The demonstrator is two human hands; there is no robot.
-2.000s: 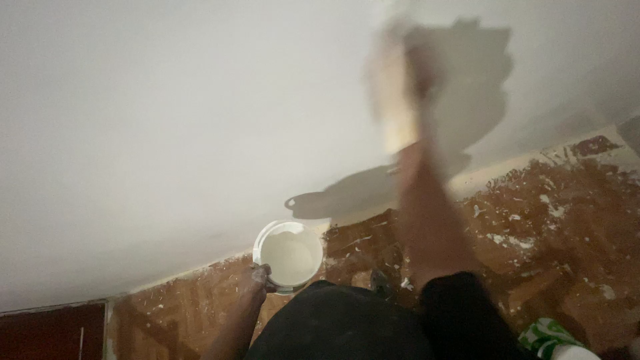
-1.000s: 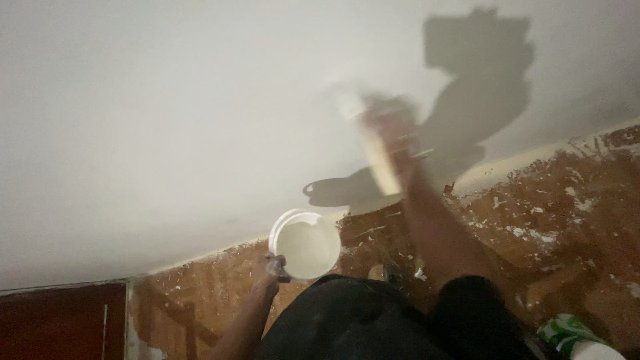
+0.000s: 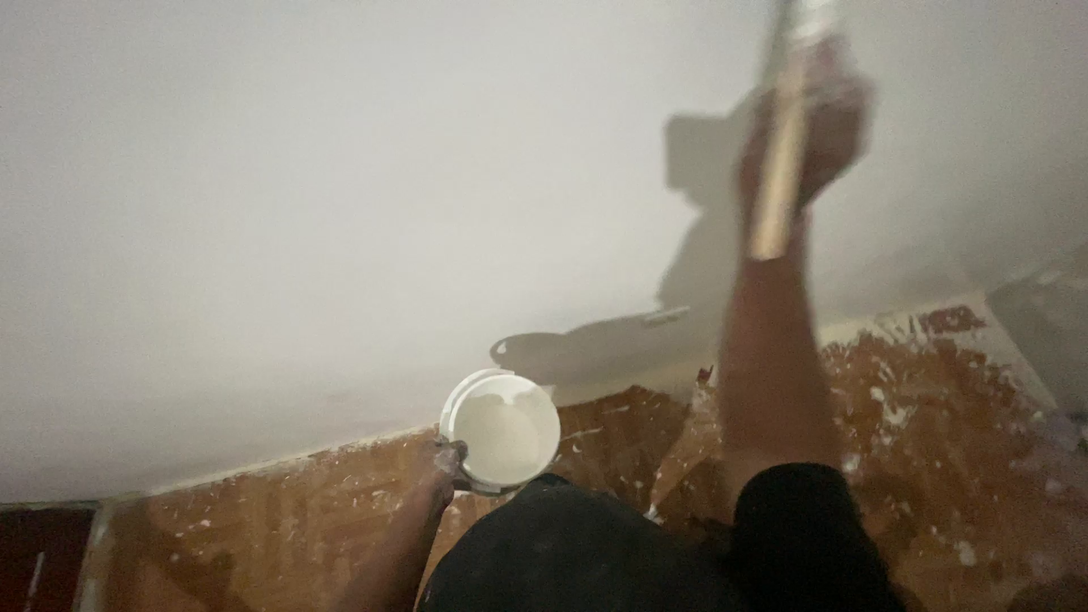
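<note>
At the lower middle, my left hand [image 3: 449, 463] grips the rim of a round white plastic bucket [image 3: 552, 425] with pale paint [image 3: 503, 442] inside. Blurred by motion, my right hand [image 3: 816, 127] is raised at the upper right, closed around the light wooden handle of a paintbrush [image 3: 780, 187]. The brush's head points up to the top edge of the view, and its bristles are too blurred to make out. Behind both hands stands a pale wall [image 3: 340, 212] that carries the shadows of my arm and the bucket; whether the bristles touch it I cannot tell.
A brown wooden floor [image 3: 323, 518] with white spatters runs along the foot of the wall. Dark red-brown surface [image 3: 42, 552] shows in the lower left corner, beside a pale strip. Toward the right edge lies a grey area [image 3: 1050, 327] past a light border.
My right hand with the brush has moved up and to the right across the wall since one second ago. My left hand still holds the bucket. A green-and-white item at the lower right has left the view.
</note>
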